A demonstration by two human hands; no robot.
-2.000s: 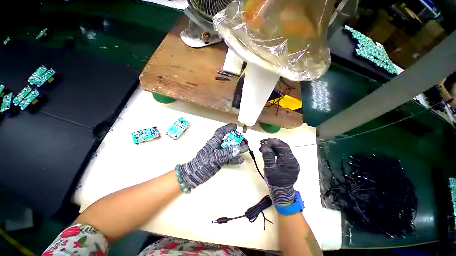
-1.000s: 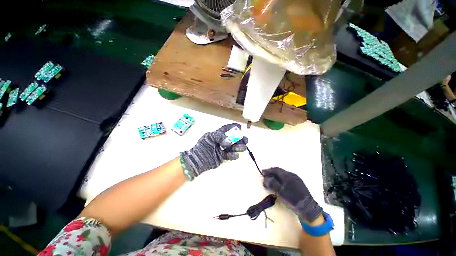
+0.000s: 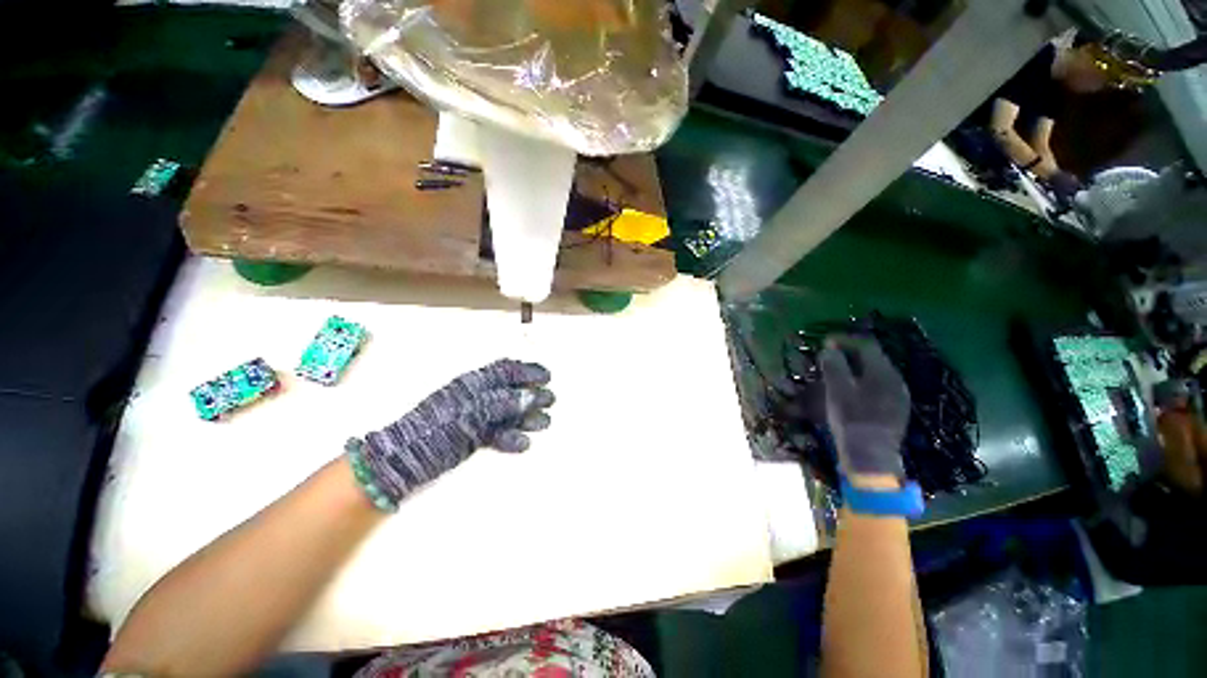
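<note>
My left hand, in a grey-black knitted glove, is over the white board with its fingers loosely curled. No circuit board or cable shows in it. My right hand, in a dark glove, reaches over the black cable pile at the right; whether its fingers hold a cable cannot be told. Two green circuit boards, one at the left and one beside it, lie apart on the white board. The white machine arm points down, its dark tip above and beyond my left fingers.
A wooden base stands behind the white board, with a yellow item on it. Clear plastic wraps the machine's upper body. A grey post slants at right. A black mat is at left. Another person's hands show far right.
My right hand has moved from the white board to the cable pile. The circuit board and cable in my left hand and the bundled cable on the white board are gone from there. The view has turned right.
</note>
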